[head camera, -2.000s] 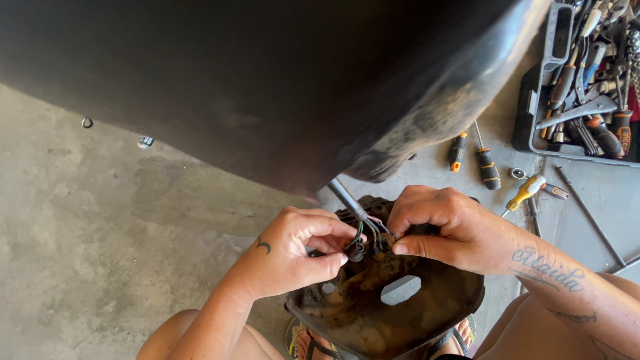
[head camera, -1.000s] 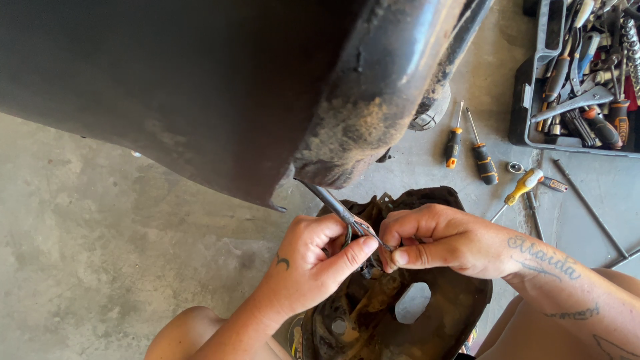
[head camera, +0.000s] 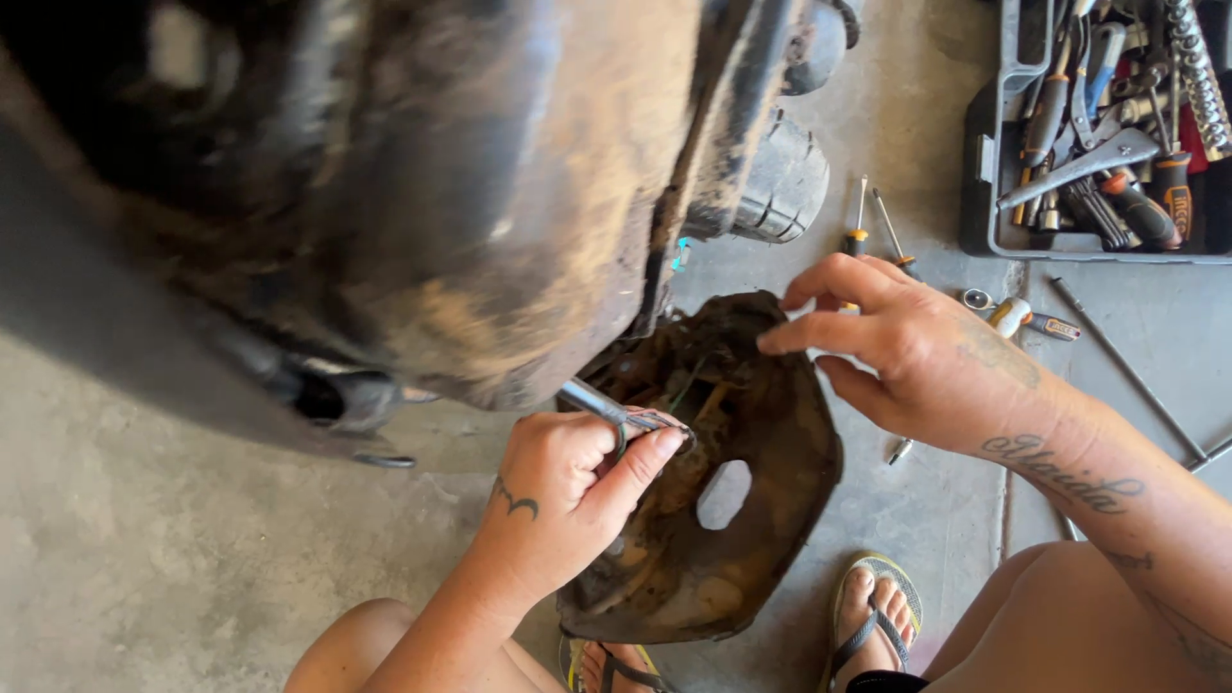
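Note:
My left hand (head camera: 587, 481) pinches the thin wires (head camera: 654, 422) that come out of a dark sheathed cable (head camera: 592, 399). That cable runs down from under a dirty dark vehicle body panel (head camera: 462, 241). Below the wires lies a grimy, dark molded cover (head camera: 760, 568) with an oblong hole through it. My right hand (head camera: 866, 346) is raised over the cover's upper right edge, fingers apart and nothing seen between them. Whether its fingertips touch the cover's edge cannot be told.
An open toolbox (head camera: 982, 183) full of hand tools stands at the upper right. Screwdrivers (head camera: 895, 231), a yellow-handled tool (head camera: 1011, 316) and a long metal rod (head camera: 1126, 366) lie on the concrete floor. A tire (head camera: 784, 183) shows beyond the panel. My sandalled feet (head camera: 866, 616) flank the cover.
My right hand has let go of the wires and moved away to the right, its fingers spreading. My left hand still holds the wires. The view has shifted, showing more of the panel's underside.

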